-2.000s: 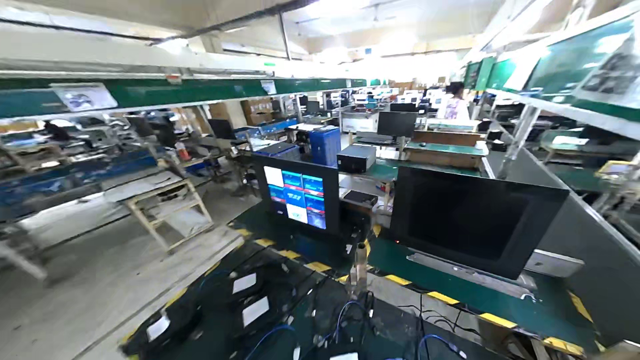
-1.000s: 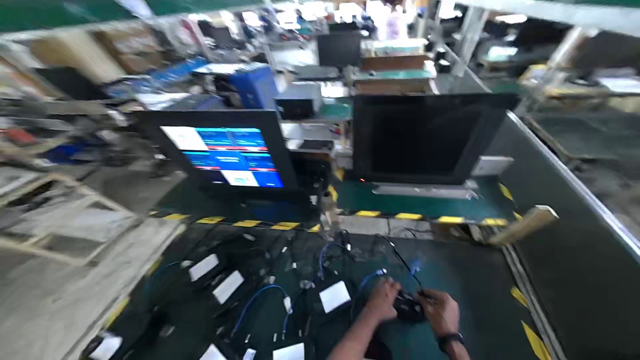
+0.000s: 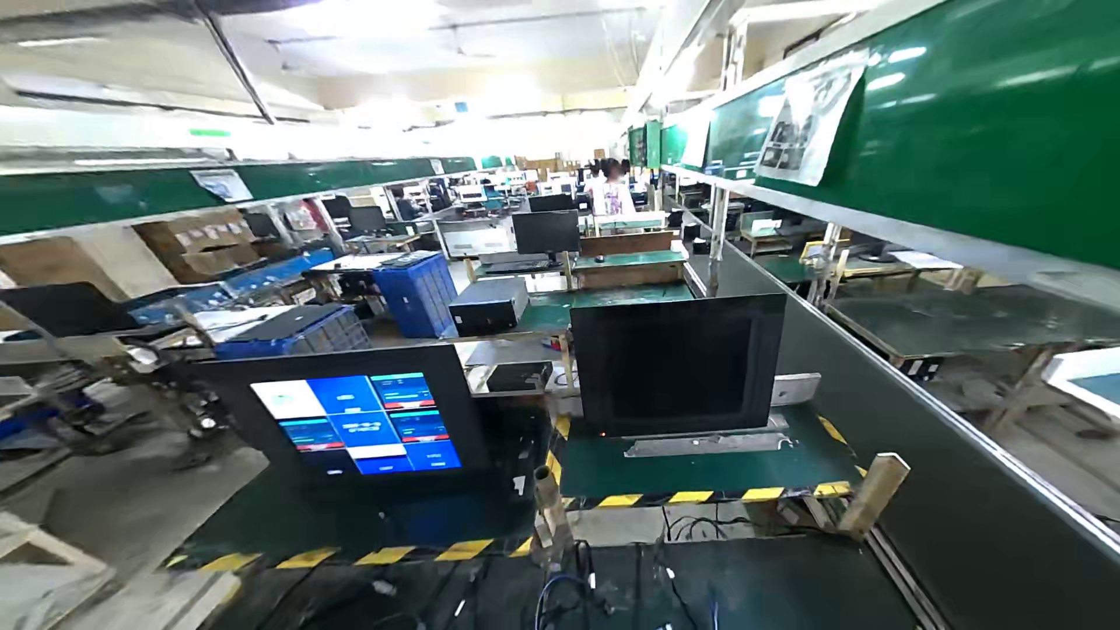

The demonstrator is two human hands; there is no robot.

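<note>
Neither my left hand nor my right hand shows in the head view now. At the bottom lies the dark bench top (image 3: 770, 582) with black and blue cables (image 3: 560, 595) on it. Beyond it, a lit display panel (image 3: 359, 424) with blue and white tiles stands at the left. A second display panel (image 3: 678, 367), its screen dark and a small red light at its lower edge, stands to the right. A grey metal bar (image 3: 700, 444) lies at its foot.
Yellow and black tape (image 3: 464, 549) edges the green tables. A wooden post (image 3: 877, 494) rises at the right, beside a long grey partition (image 3: 945, 472). Blue crates (image 3: 416, 293) and a black box-shaped unit (image 3: 490, 306) stand farther back. A person (image 3: 612, 188) is far off.
The view has tilted up from the bench. One second ago both my hands were over a small black device among cables and white labels; now they are out of view.
</note>
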